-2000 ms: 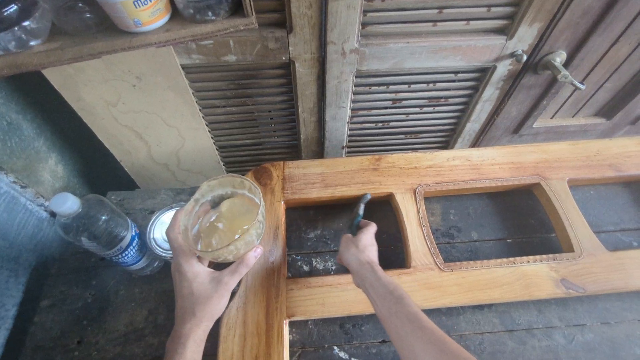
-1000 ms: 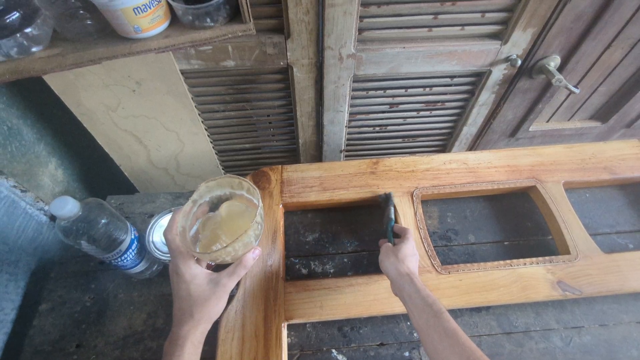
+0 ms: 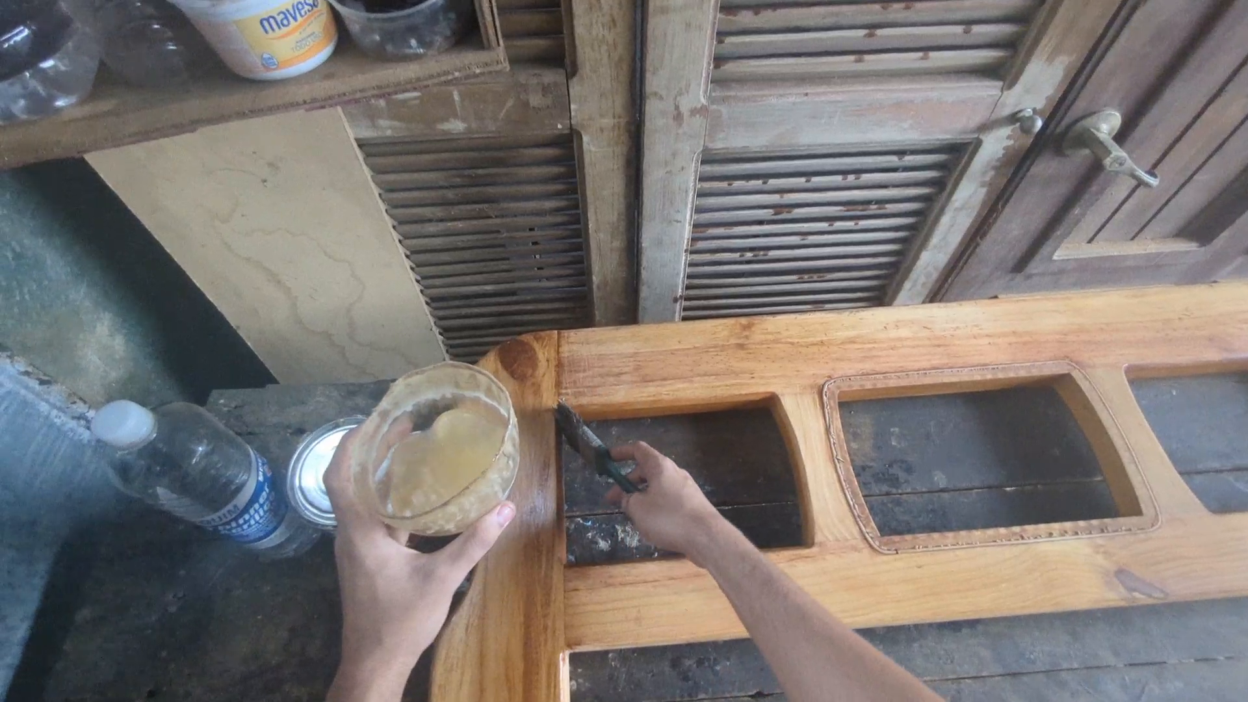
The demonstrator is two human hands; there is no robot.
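My left hand (image 3: 400, 575) holds up a clear cup (image 3: 444, 458) of yellowish liquid, tilted toward me, over the left end of a wooden frame (image 3: 682, 595). Between the fingers of my right hand (image 3: 663, 497) is a paintbrush (image 3: 595, 448) with a dark handle. Its bristles touch or nearly touch the inner left edge of the frame's first opening, near the upper corner. The wood there looks darker and glossy. A carved border (image 3: 994, 539) surrounds the middle opening.
A plastic bottle (image 3: 195, 468) with a white cap leans at the left beside a round metal can (image 3: 317, 473). Dark planks (image 3: 195, 624) lie under the frame. Behind stand louvered doors (image 3: 819, 214) and a door handle (image 3: 1107, 151). A shelf (image 3: 409, 73) at upper left bears plastic tubs (image 3: 273, 44).
My right hand has moved left with the brush, from the right side of the first opening to its left side. My left hand has kept hold of the cup in about the same place.
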